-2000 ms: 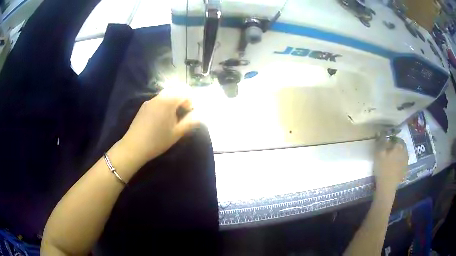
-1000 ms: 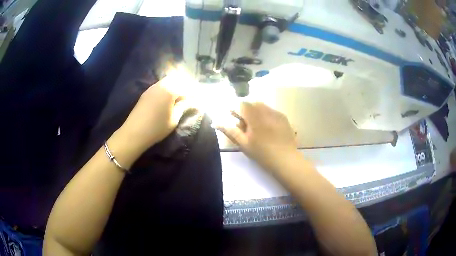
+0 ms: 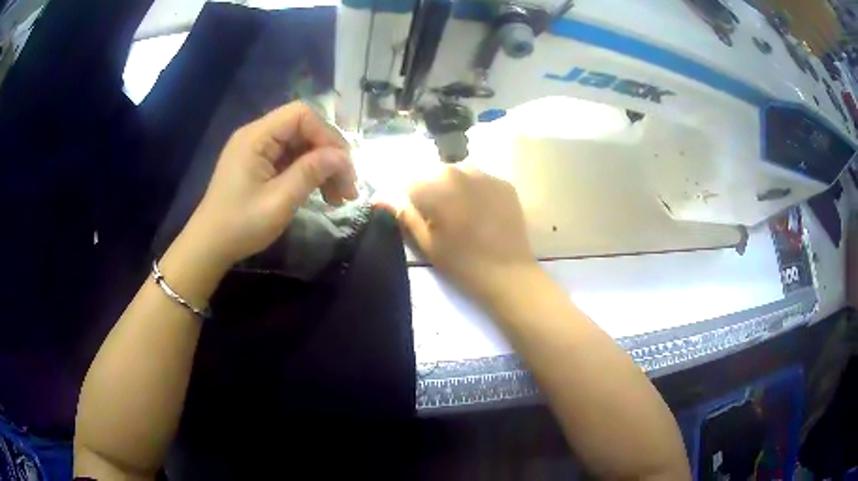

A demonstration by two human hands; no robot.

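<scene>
A large dark garment panel (image 3: 310, 366) lies over the left side of the table and hangs down in front. A smaller greyish, slightly shiny flap (image 3: 306, 240) with a stitched edge is folded up on it near the needle area. My left hand (image 3: 282, 174) is over this flap, fingers bent with the tips close together; whether it pinches cloth or thread is unclear. My right hand (image 3: 466, 221) is at the panel's right edge, its fingertips on the cloth edge under the bright glare. What it grips is hard to see. The presser foot area is washed out by light.
The white sewing machine (image 3: 611, 75) with "JACK" lettering spans the back and right. A thread tension knob (image 3: 516, 38) is on its front. A ruler strip (image 3: 602, 362) runs along the table's front edge. A blue basket (image 3: 753, 423) is at the lower right.
My right hand came from the right end of the bed to the cloth edge. My left hand has lifted and drawn back slightly leftward. The greyish flap is now turned up and visible.
</scene>
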